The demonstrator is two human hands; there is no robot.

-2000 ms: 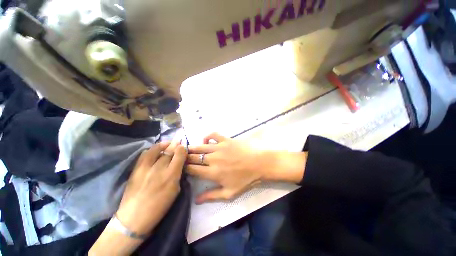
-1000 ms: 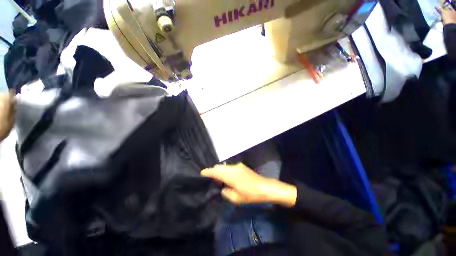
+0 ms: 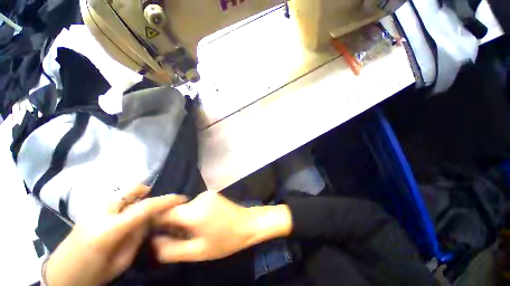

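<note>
A garment of light grey fabric (image 3: 114, 151) with black strips and black cloth (image 3: 182, 156) lies left of the machine and runs down over the table's front edge. Its upper corner reaches the presser foot (image 3: 189, 88). My left hand (image 3: 100, 240) and my right hand (image 3: 215, 226) meet over the black cloth at the bottom, near my lap. The fingers overlap and blur, so whether either hand grips the cloth is hidden.
The cream sewing machine (image 3: 305, 25) stands at the top. A red tool (image 3: 348, 57) and a clear plastic bag (image 3: 373, 46) lie right of it. Striped grey-white pieces (image 3: 433, 44) hang at the table's right end. A blue crate rim (image 3: 405, 184) is below. Dark cloth is piled upper left.
My left hand has come from the far left edge to the bottom, beside my right hand, which has moved left and down. The grey fabric now lies more spread, with its striped side showing.
</note>
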